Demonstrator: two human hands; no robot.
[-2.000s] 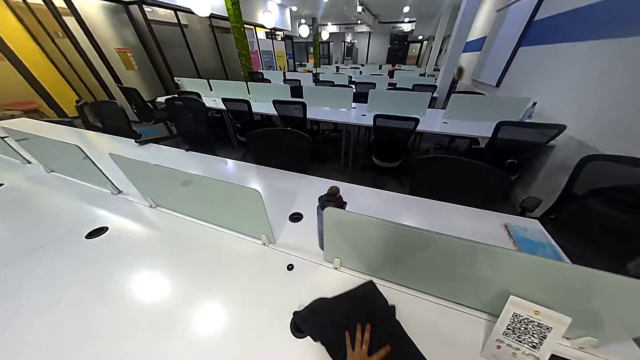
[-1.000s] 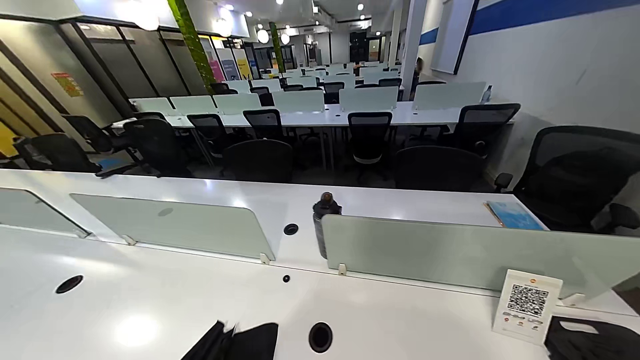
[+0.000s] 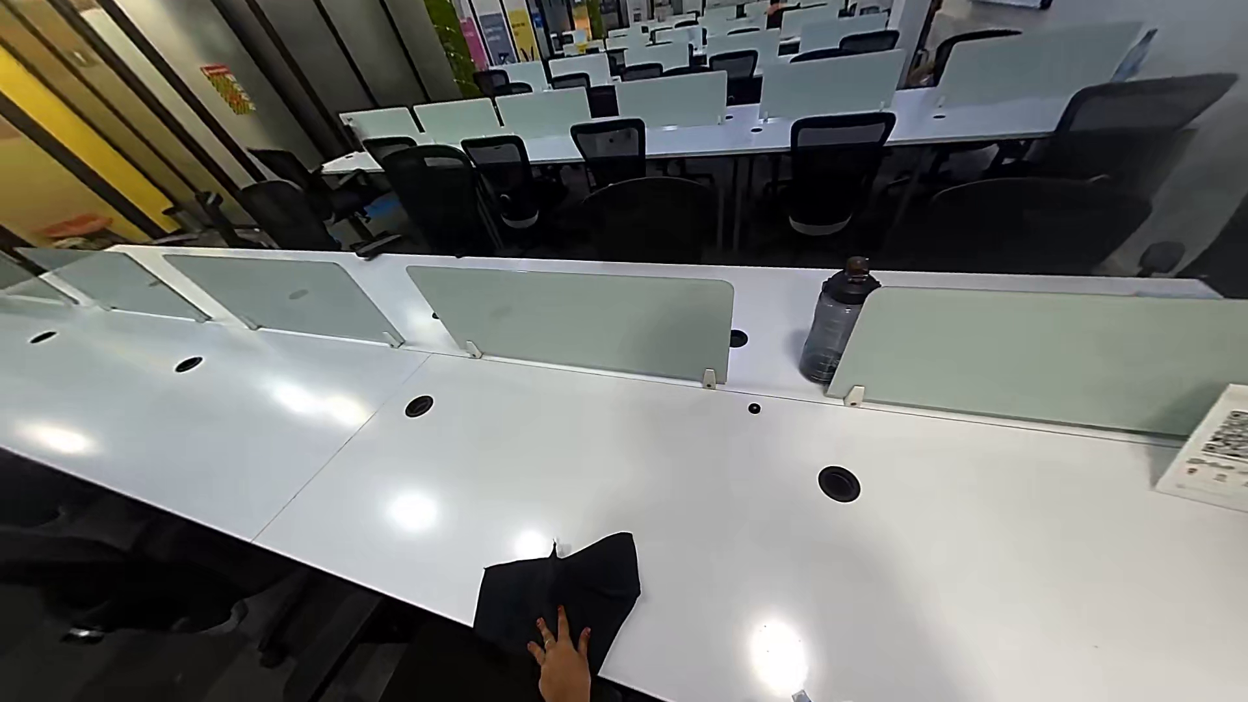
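My left hand (image 3: 564,658) lies palm down on a folded black cloth (image 3: 604,575), fingers spread and a ring on one finger. The cloth rests on the white desk (image 3: 624,468) at its near edge, with its lower part partly covered by the hand. My right hand is out of view. Farther right, a dark translucent water bottle (image 3: 831,327) stands upright beside the end of a frosted desk divider (image 3: 1033,356).
A white sign with a printed code (image 3: 1209,463) stands at the right edge. Round black cable grommets (image 3: 838,484) sit in the desktop. Another divider (image 3: 585,322) runs left of the bottle. Black mesh chairs (image 3: 840,171) stand beyond; a dark chair (image 3: 97,585) is at lower left.
The view has swung left. The black cloth now lies farther left along the desk, away from the sign. My left hand, out of view one second ago, shows on the cloth again.
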